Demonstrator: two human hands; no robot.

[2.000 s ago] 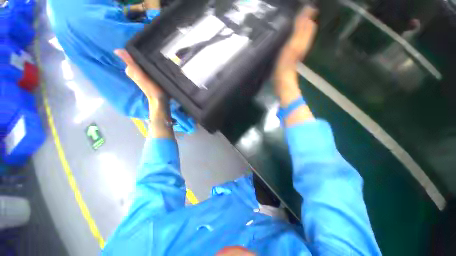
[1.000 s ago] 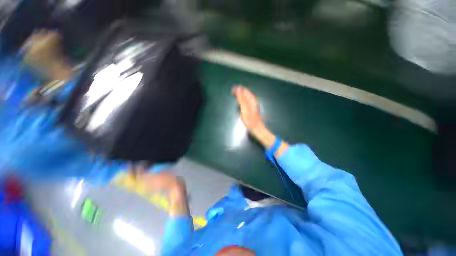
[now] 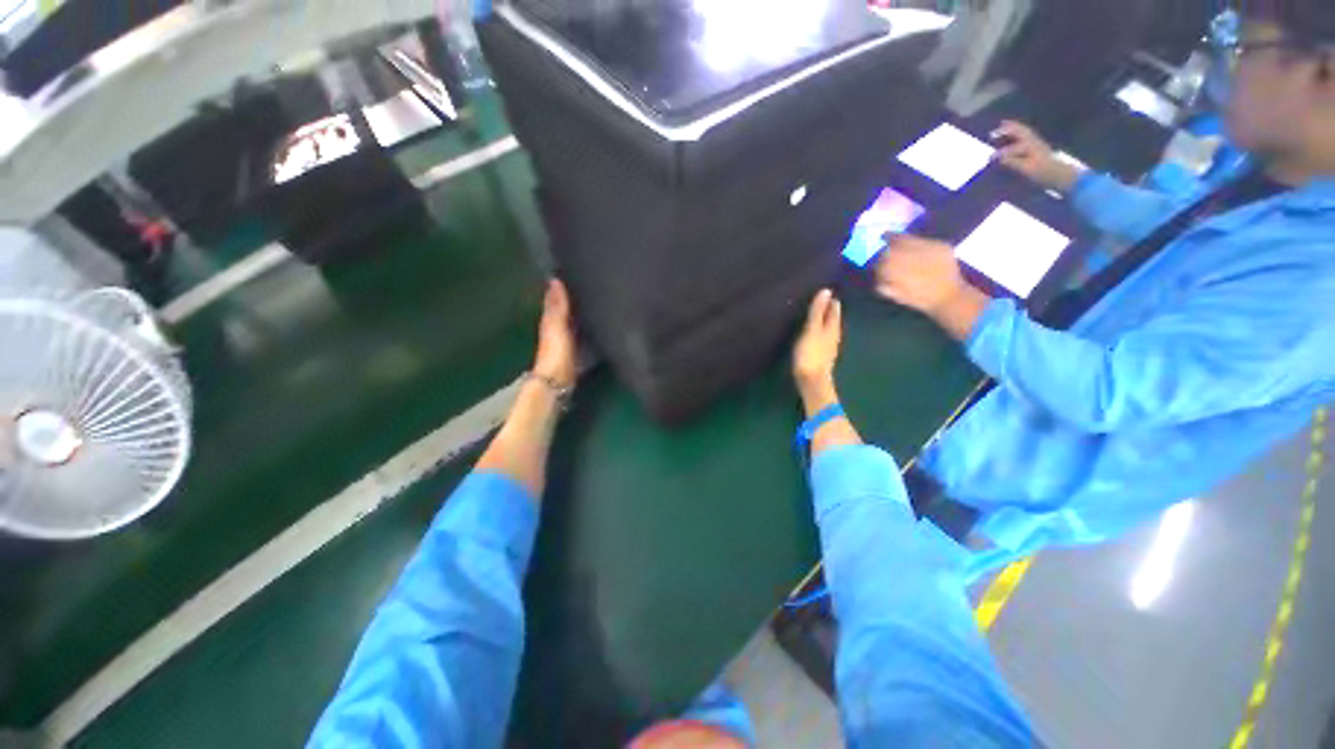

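Observation:
A tall stack of black trays point(image 3: 688, 264) stands on the green bench point(image 3: 644, 542) in front of me, one corner towards me. A dark glossy tablet with a bright reflection point(image 3: 747, 44) lies on top, cut off by the upper edge. My left hand point(image 3: 555, 340) is against the stack's lower left side, fingers pointing up. My right hand point(image 3: 819, 348) is against its lower right side, with a blue band on the wrist. The stack is between both hands; the fingers' far parts are partly hidden.
At right a person in a blue smock point(image 3: 1157, 337) touches a lit tablet point(image 3: 884, 226) beside white-lit screens point(image 3: 1013, 249). A white fan point(image 3: 88, 417) is at far left. Another dark tray stack point(image 3: 352, 205) stands beyond the pale rail point(image 3: 344, 512).
The view has swung to the right-hand person and the bench. My hands, apart a second ago with a black tray at the left, are now on both sides of the tall stack.

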